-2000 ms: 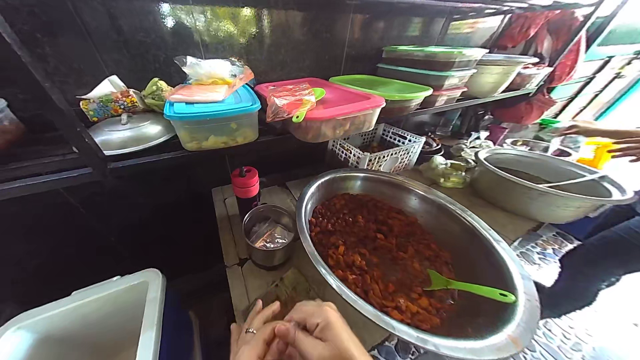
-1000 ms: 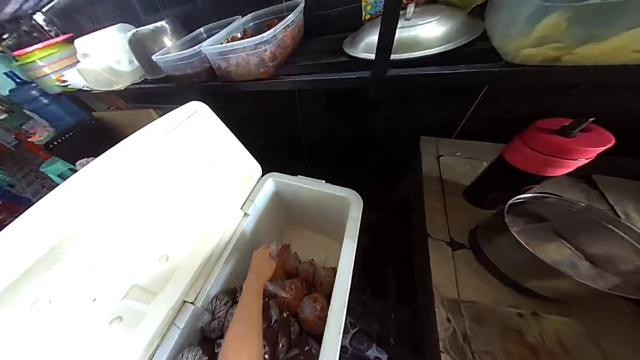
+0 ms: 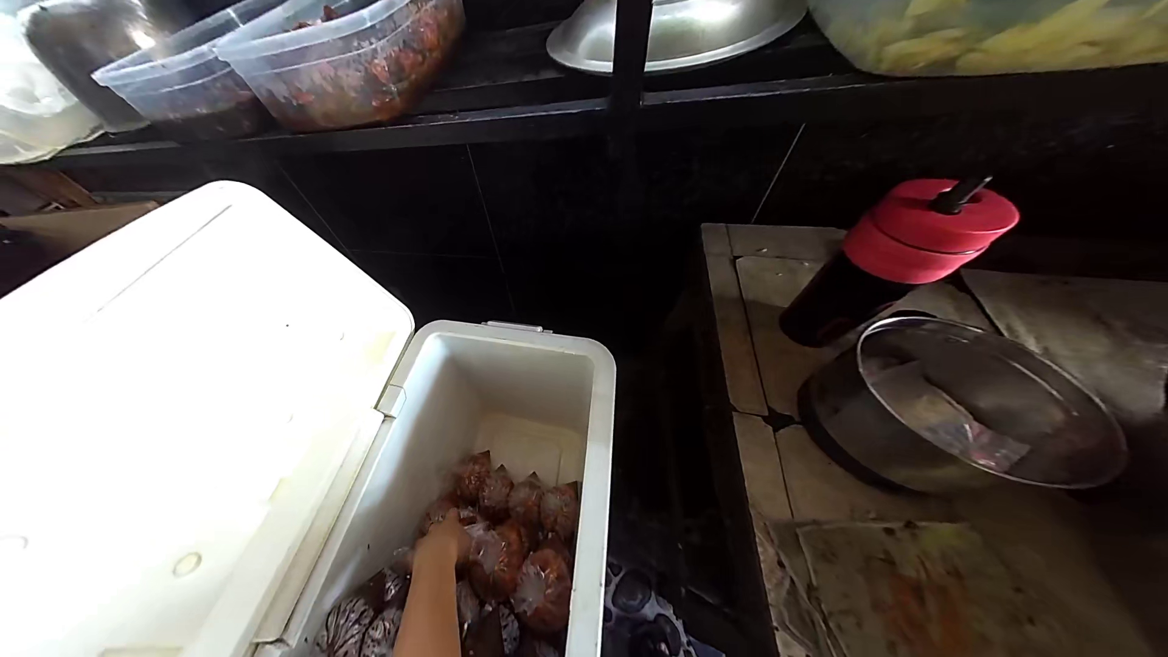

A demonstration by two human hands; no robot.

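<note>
My left hand (image 3: 443, 544) reaches down into a white cooler box (image 3: 598, 429) and touches tied clear plastic bags of reddish-brown food (image 3: 499, 558). Its fingertips are partly hidden among the bags, so whether they grip one cannot be told. Bags with darker contents (image 3: 347, 625) lie near the forearm, at the lower left inside the box. My right hand is out of view.
The cooler's white lid (image 3: 182, 392) stands open at left. At right, a tiled counter (image 3: 762, 474) holds a red-and-black bottle (image 3: 912, 246) and a metal pot (image 3: 876, 438) with plastic packets inside. A dark shelf (image 3: 511, 123) with food tubs (image 3: 365, 73) runs above.
Two seconds ago both hands were together beside the large basin of food; now my left hand is in the cooler among the bags. The view has swung left.
</note>
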